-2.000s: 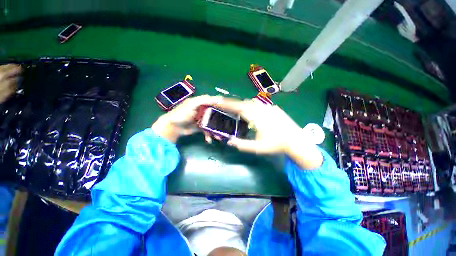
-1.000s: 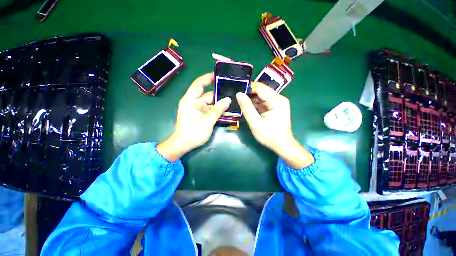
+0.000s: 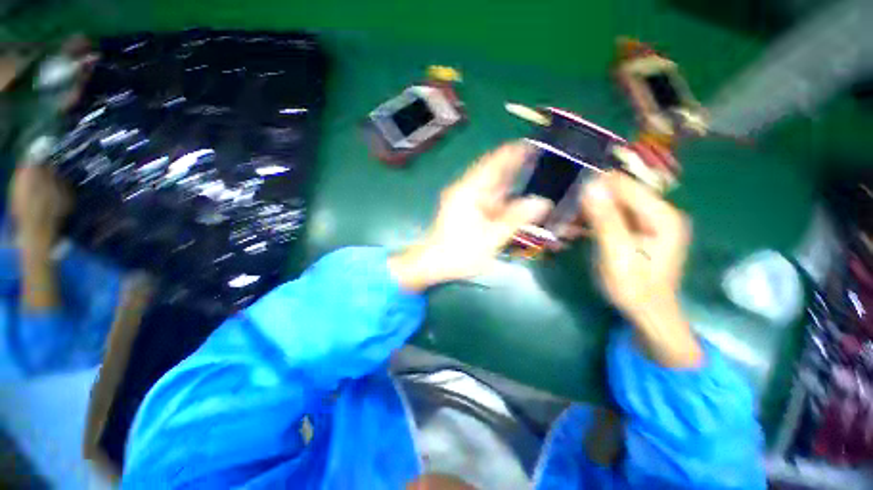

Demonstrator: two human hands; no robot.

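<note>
The frame is blurred. A phone subassembly [image 3: 555, 172] with a dark screen in a pale frame and red edges is tilted over the green worktop. My left hand [image 3: 479, 215] grips its left side, with the thumb over the lower part of the screen. My right hand [image 3: 637, 234] is at its right side with fingers bent together; I cannot tell if they hold the unit or a small part. A small yellow-orange tab shows at the unit's lower end.
Another phone subassembly [image 3: 414, 117] lies at the upper left, and one [image 3: 660, 88] at the upper right beside a pale bar [image 3: 794, 81]. A black blister tray [image 3: 191, 172] is left, a loaded tray [image 3: 847, 364] right. A white round item [image 3: 763, 285] lies nearby. Another person's hand [image 3: 40, 206] is far left.
The view has swung left, so things sit further right and more of the left tray shows. The unit is now tilted, and my right thumb has come off the screen's middle. Another person's arm has appeared.
</note>
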